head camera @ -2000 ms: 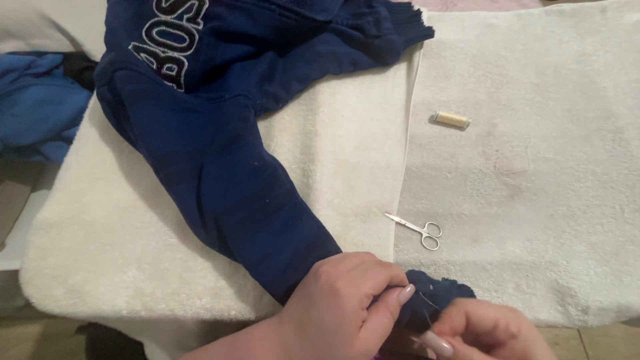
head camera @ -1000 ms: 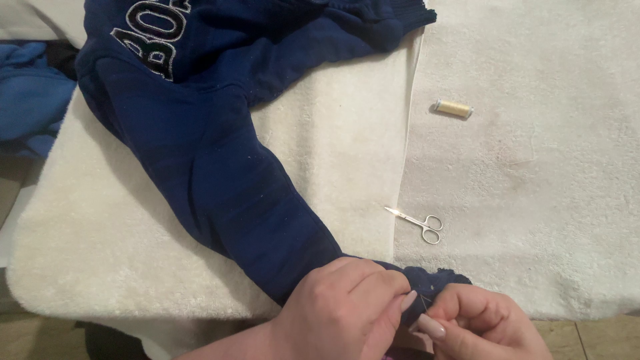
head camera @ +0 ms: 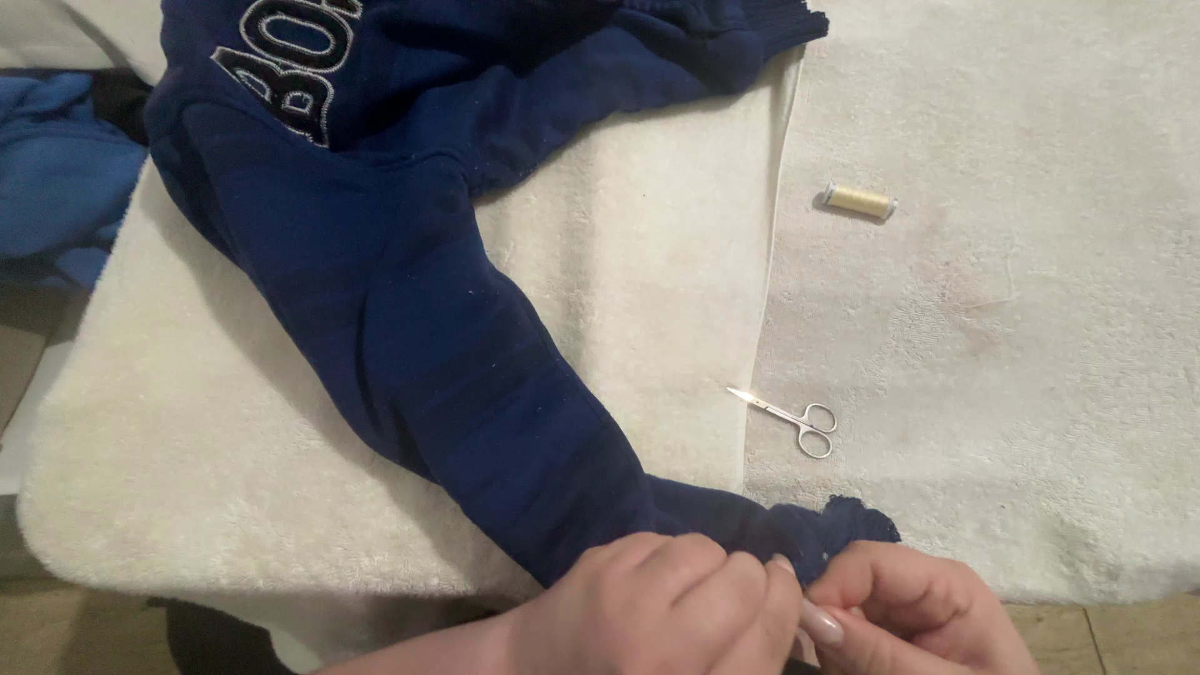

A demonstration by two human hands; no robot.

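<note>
A navy blue sweatshirt (head camera: 422,309) with outlined appliqué letters lies on a cream fleecy cover, one sleeve running down to the bottom edge. Near that sleeve's ragged cuff (head camera: 858,525), my left hand (head camera: 675,600) is closed on the fabric. My right hand (head camera: 909,609) is close beside it at the cuff, thumb and forefinger pinched together; whether a needle or thread is between them cannot be seen. Small metal scissors (head camera: 792,420) lie above the cuff, blades together. Farther up is a spool of pale yellow thread (head camera: 860,202).
The cream fleecy cover (head camera: 1031,422) spreads under everything, with a fabric edge running down its middle. Blue cloth (head camera: 52,178) lies at the left. Tiled floor (head camera: 1106,637) shows beyond the cover's lower edge, and a dark thing (head camera: 220,642) is at the bottom left.
The right hand's fingers have come closer to the left hand at the cuff. A thread or needle seen between the hands earlier is no longer visible. Scissors and spool have stayed in place.
</note>
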